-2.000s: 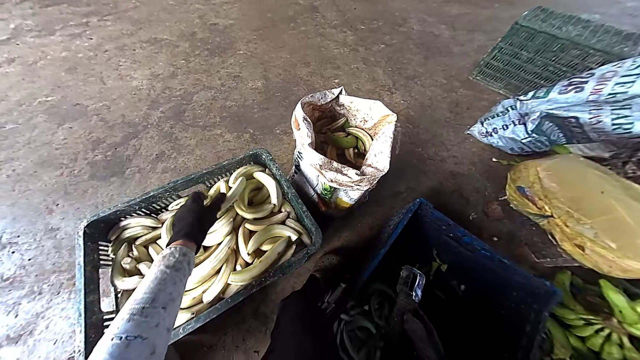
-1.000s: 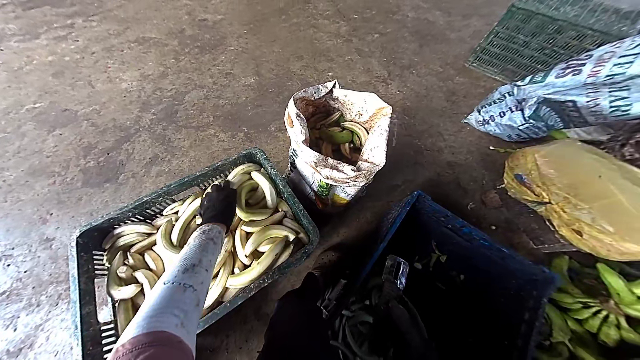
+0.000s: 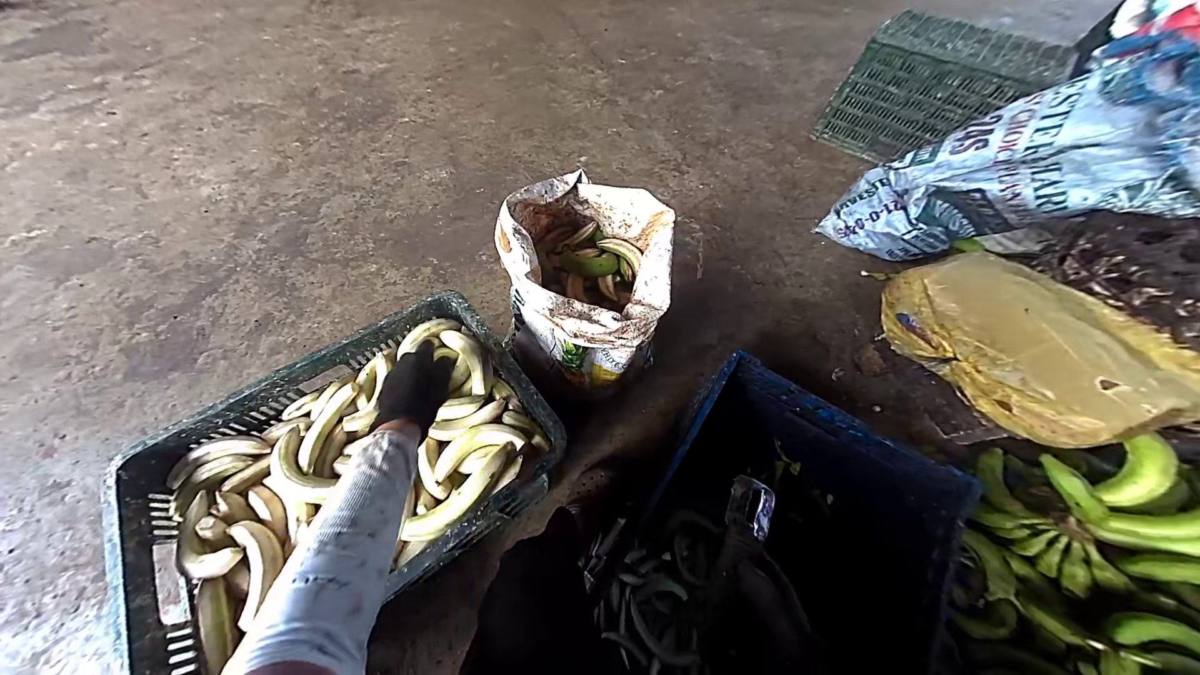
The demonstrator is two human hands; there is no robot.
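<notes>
My left hand (image 3: 415, 386), in a dark glove with a pale sleeve above it, reaches into a green plastic crate (image 3: 462, 309) at the lower left. Its fingers are on peeled plantains (image 3: 483, 441) near the crate's far end; whether they grip one is hidden. My right hand (image 3: 745, 553) is a dark shape in the shadow of a blue plastic crate (image 3: 834, 412). A small shiny object (image 3: 751, 507) shows at it, too dark to name or to tell the grip. Dark strips, perhaps peels (image 3: 656, 600), lie beside it.
An open white sack (image 3: 586, 323) with plantains, one green, stands beyond the crates. At right lie green plantains (image 3: 1069, 525), a yellow plastic bag (image 3: 1059, 356), a printed white sack (image 3: 1012, 178) and another green crate (image 3: 928, 89). The floor (image 3: 328, 159) is stained concrete.
My left hand has moved right and away from me across the peeled plantains, toward the crate's far end. The shiny object at my right hand has shifted about inside the blue crate.
</notes>
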